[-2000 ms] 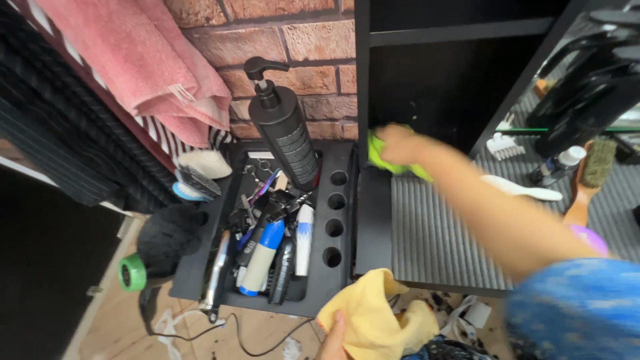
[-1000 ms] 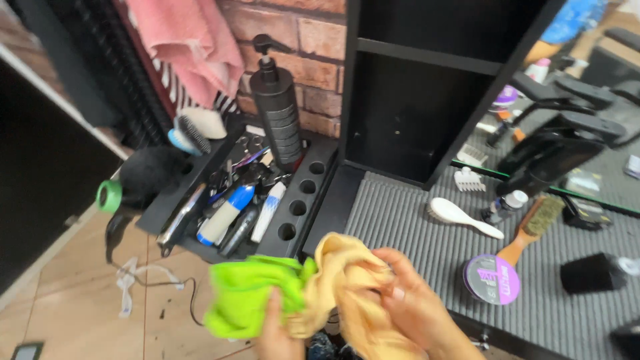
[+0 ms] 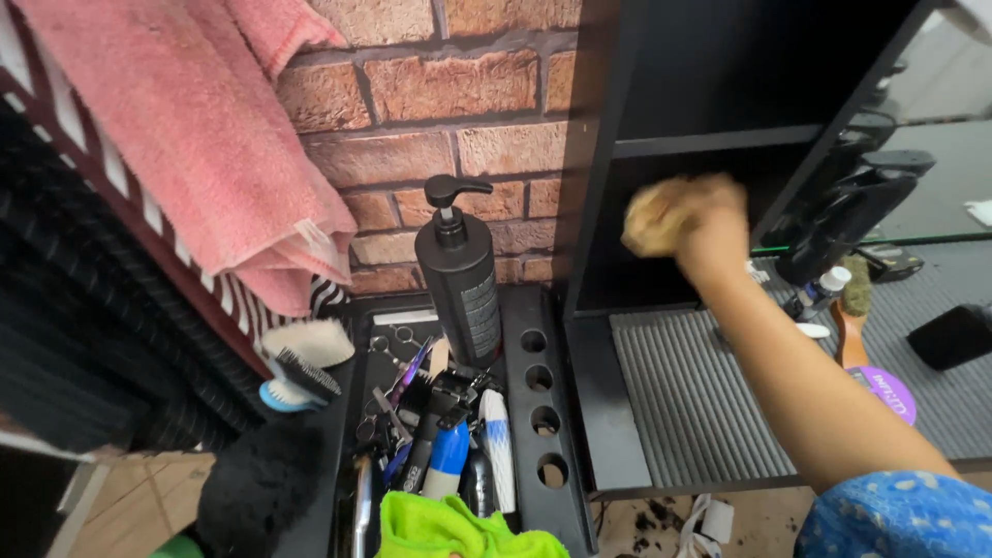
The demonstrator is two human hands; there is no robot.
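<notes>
My right hand, blurred by motion, holds a bunched yellow cloth inside the lower compartment of a black shelf unit. A bright green cloth shows at the bottom edge, over the near end of the black tool tray. Of my left hand only a fingertip shows at that cloth; the rest is out of frame. Beyond the cloth, the tray holds a blue and white hair clipper, scissors and a black pump bottle.
A ribbed grey mat covers the counter. On it are a small bottle, a wooden-handled brush, a purple-lidded tub and a black container. A pink towel hangs at left near hairbrushes. A mirror stands at right.
One second ago both hands were together in front of the counter with the green and yellow cloths. My right hand has since moved into the shelf compartment with the yellow cloth; two seconds ago it held green there.
</notes>
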